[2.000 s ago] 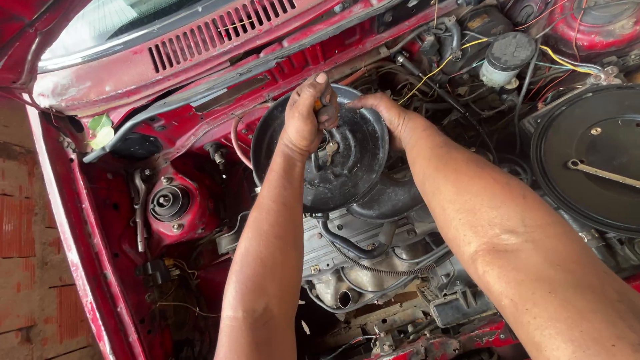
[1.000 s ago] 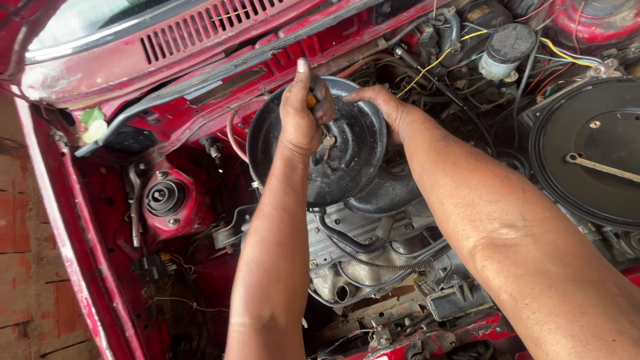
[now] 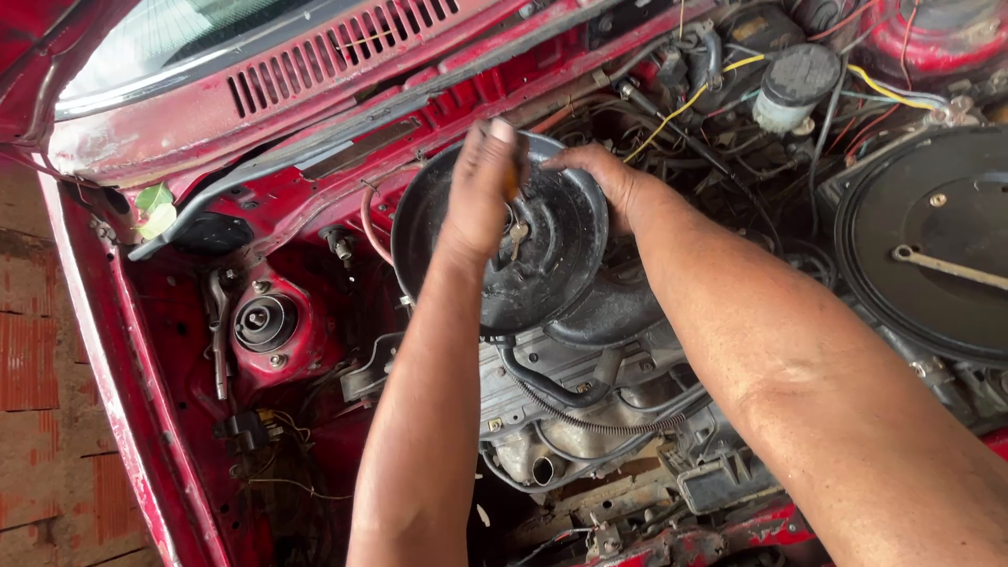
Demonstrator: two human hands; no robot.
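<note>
A black, round air-cleaner housing (image 3: 567, 272) sits tilted over the engine of a red car. My left hand (image 3: 484, 185) is over its upper part, blurred, closed around an orange-handled tool (image 3: 513, 179) whose lower end is hidden. Just below those fingers a small key-like metal piece (image 3: 518, 231) lies against the middle of the housing. My right hand (image 3: 602, 177) grips the upper right rim, thumb on the face and the other fingers behind it, out of sight. A black duct (image 3: 610, 311) extends from beneath the housing toward the lower right.
At right lies a second round black cover (image 3: 945, 236) with a wrench (image 3: 945, 264) on it. A capped reservoir (image 3: 797, 87) and loose yellow wire (image 3: 669, 118) are behind my right arm. The strut tower (image 3: 266, 323) and red fender edge (image 3: 118, 378) are at left.
My left hand has shifted slightly and its fist has turned over the housing. My right hand stays at the rim.
</note>
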